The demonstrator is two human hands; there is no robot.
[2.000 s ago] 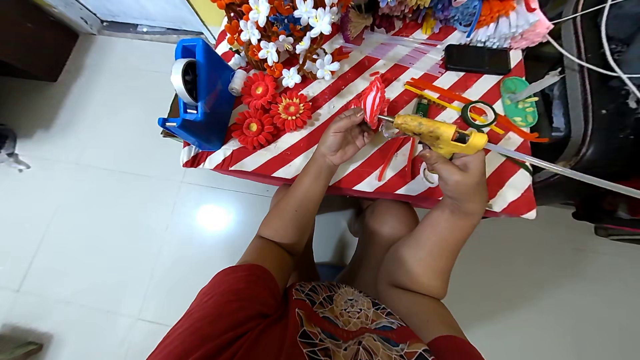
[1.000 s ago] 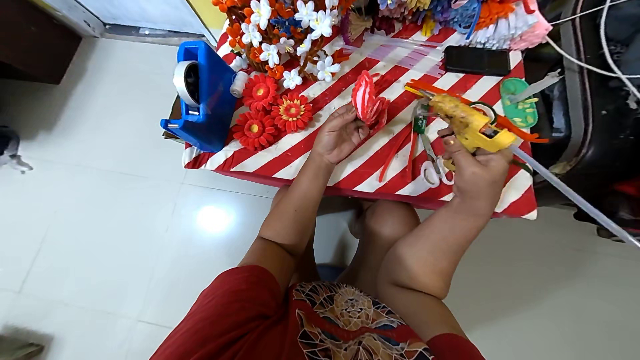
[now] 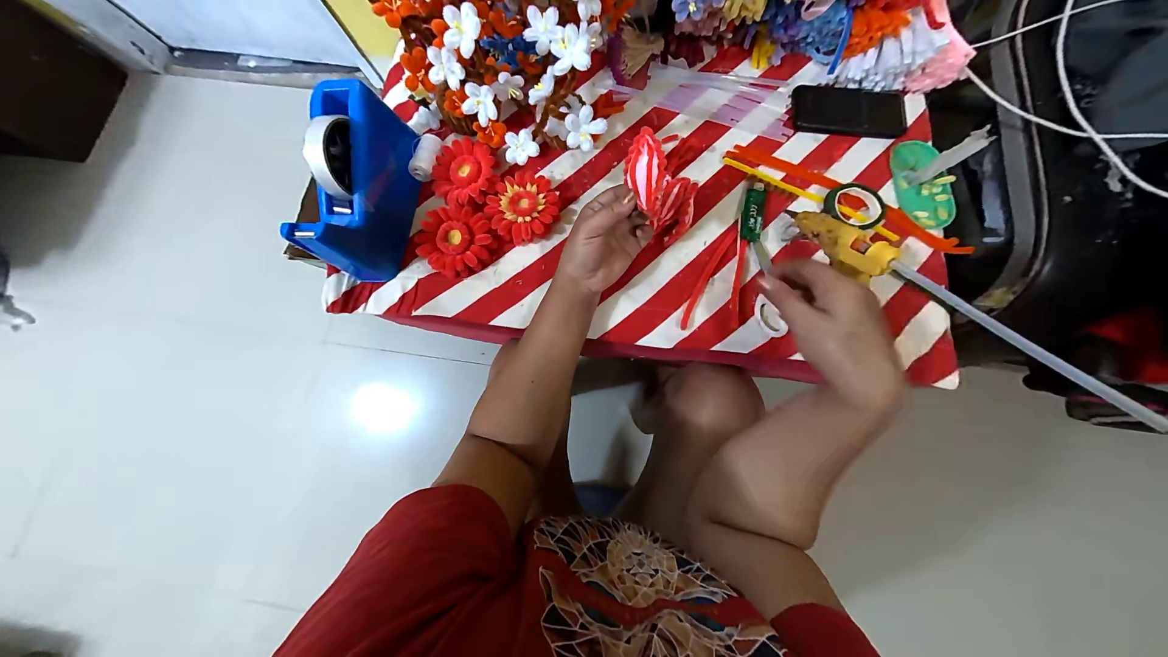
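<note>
Between the fingertips of my left hand (image 3: 604,239) is a red-and-white petalled piece (image 3: 649,173), raised over the striped tabletop. My right hand (image 3: 826,319) is blurred and hovers over the front right of the table, with nothing seen in it. Just beyond it the yellow hot glue gun (image 3: 844,246) lies on the table, a long glue stick (image 3: 1022,338) reaching out of its rear. A green lighter (image 3: 753,212) and scissors (image 3: 771,317), partly hidden by my right hand, lie between my hands. Red strips (image 3: 707,283) lie beside them.
Left stand a blue tape dispenser (image 3: 365,182) and three red flowers (image 3: 465,171). White and orange flowers (image 3: 479,100) fill the back. At right are a roll of green tape (image 3: 855,206), a black phone (image 3: 849,111), a green dish (image 3: 922,187) and white cables (image 3: 1063,73).
The glue gun, in my right hand in both earlier frames, now lies on the table, let go. My right hand has moved left of it. My left hand still holds the petalled piece.
</note>
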